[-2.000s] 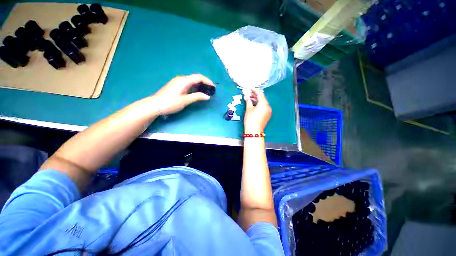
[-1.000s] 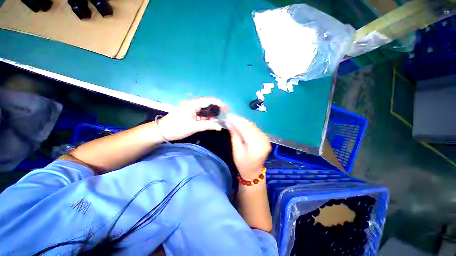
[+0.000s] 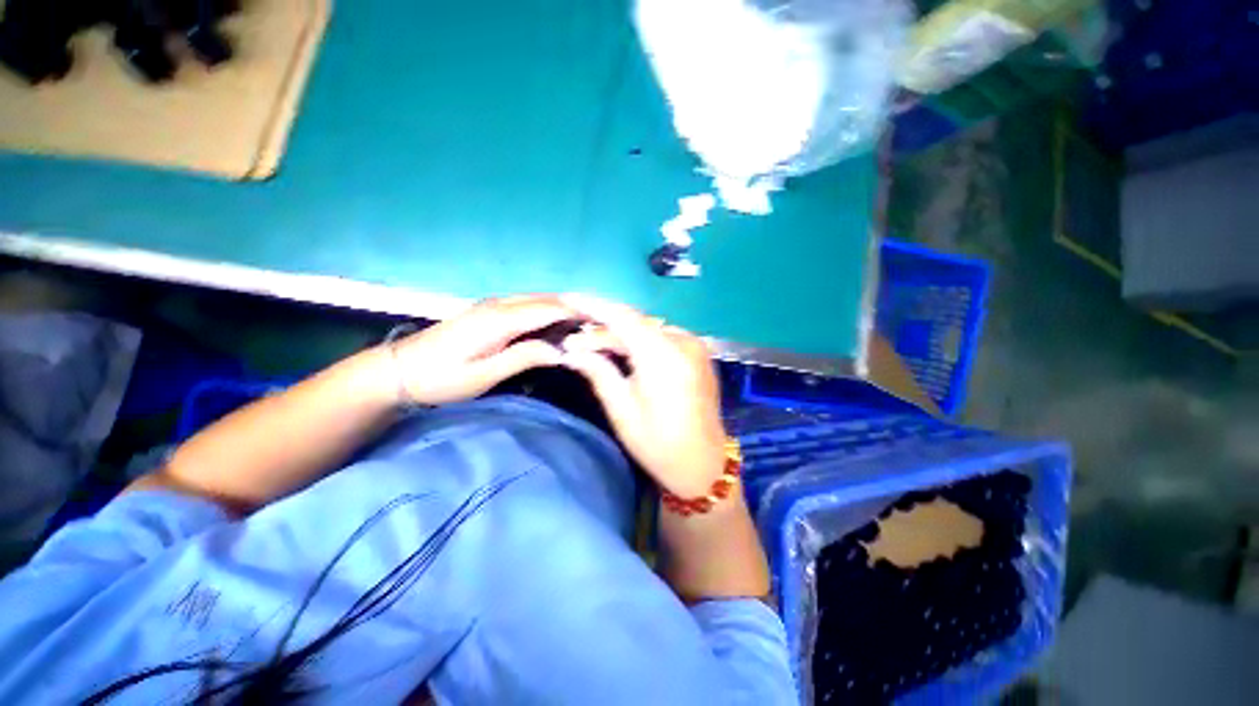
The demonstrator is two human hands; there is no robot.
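Note:
My left hand [image 3: 486, 352] and my right hand [image 3: 659, 393] are together at the bench's front edge, close to my body. Their fingers close around a black housing [image 3: 559, 333], which is mostly hidden between them. Small white pieces [image 3: 688, 218] lie loose on the green bench beyond my right hand. A small black part [image 3: 667, 259] lies beside them. A clear plastic bag of white pieces [image 3: 746, 97] lies behind the pile, cut off by the top edge.
The green bench [image 3: 456, 152] has a pale metal front edge. A cardboard sheet [image 3: 207, 117] with black units [image 3: 152, 42] is at the upper left. A lined blue crate [image 3: 918, 607] of black parts stands at the lower right. Another blue crate [image 3: 939, 310] is beyond the bench end.
My right hand has come from the white pieces to my left hand, which drew the housing back towards my body. Since the middle frame, the fingers have closed further around it.

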